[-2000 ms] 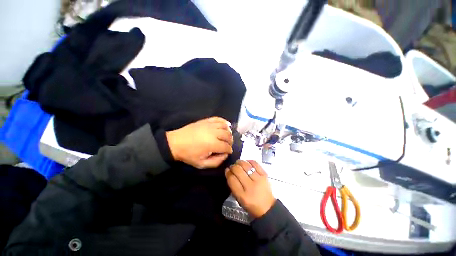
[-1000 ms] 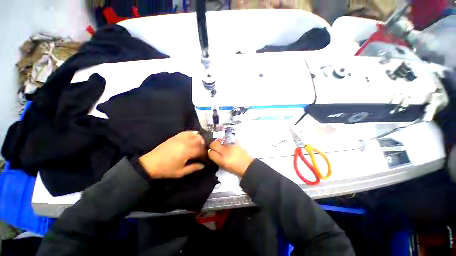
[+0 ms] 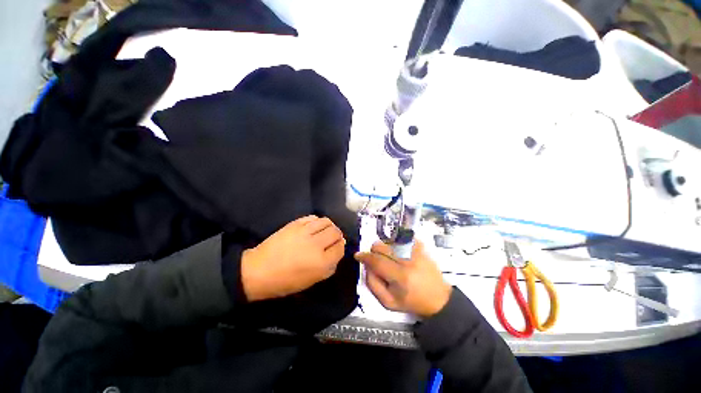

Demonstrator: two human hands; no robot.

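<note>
The black garment piece (image 3: 254,153) lies heaped on the white table left of the needle area. My left hand (image 3: 296,259) has its fingers bent and pinched on the cloth near its right edge. My right hand (image 3: 403,278) is just right of that edge, in front of the sewing machine's needle area (image 3: 396,222). Its thumb and index finger point to the cloth edge; the fingertips meet the black fabric there. The needle and presser foot are partly hidden and blurred.
Scissors (image 3: 524,295) with red and yellow-orange handles lie right of my right hand. The white machine head (image 3: 507,161) stands behind. A ruler strip (image 3: 365,334) runs along the front edge. A blue crate (image 3: 23,253) is at the left. Dark cloth (image 3: 538,57) lies beyond the machine.
The camera view has swung and tilted. My right hand's fingers, earlier close against my left fingertips, are now a little apart from them. The garment stays left of the needle.
</note>
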